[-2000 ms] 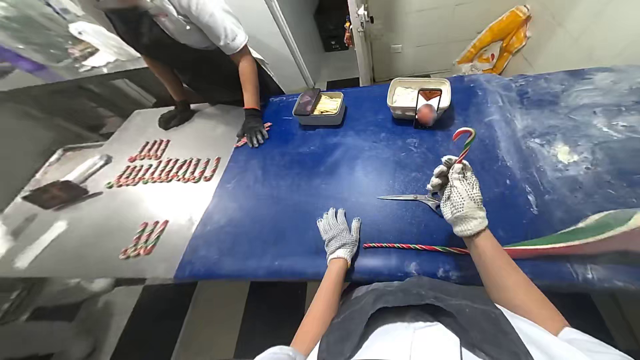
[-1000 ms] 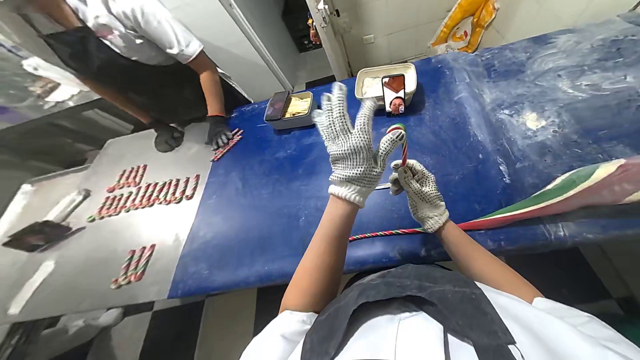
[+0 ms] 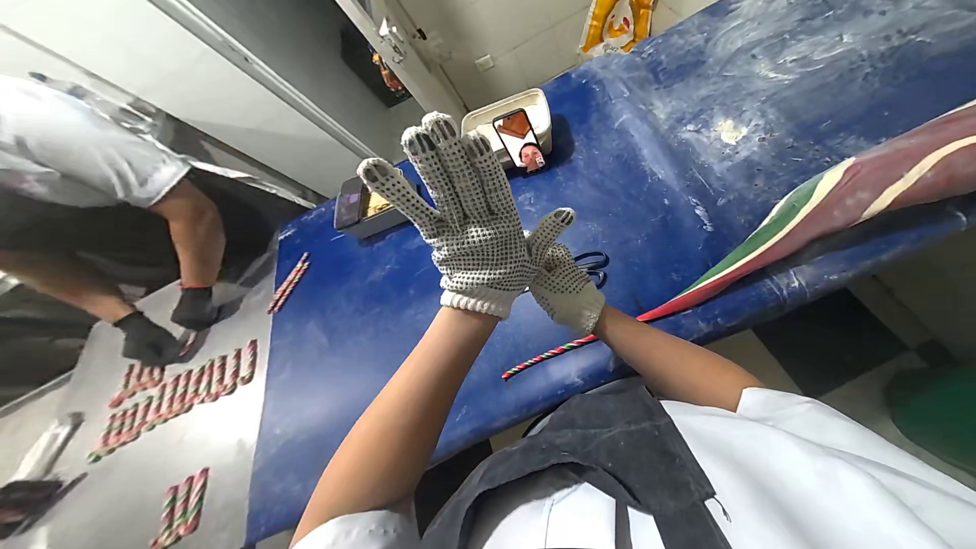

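My left hand (image 3: 469, 221), in a dotted white knit glove, is raised over the blue table with its fingers spread and palm facing away from the camera. My right hand (image 3: 563, 286), gloved alike, is partly behind it; its fingers are hidden, so whether it holds the candy cane cannot be told. Handles of scissors (image 3: 593, 267) show just beyond the right hand. Under my right forearm runs a thin twisted rope of red, green and white candy (image 3: 553, 352), which widens rightward into a thick striped candy mass (image 3: 846, 202).
At the far edge stand a white tub (image 3: 545, 110) with a phone (image 3: 520, 139) leaning on it and a grey container (image 3: 374, 206). Candy sticks (image 3: 290, 284) lie at the blue table's left. A co-worker's black-gloved hands (image 3: 149, 339) handle candy canes (image 3: 179, 396) on a metal table (image 3: 229, 450).
My left hand has risen from the table and now overlaps my right. The candy cane seen in my right hand earlier is out of sight. The co-worker's hands have moved from the sticks to the canes.
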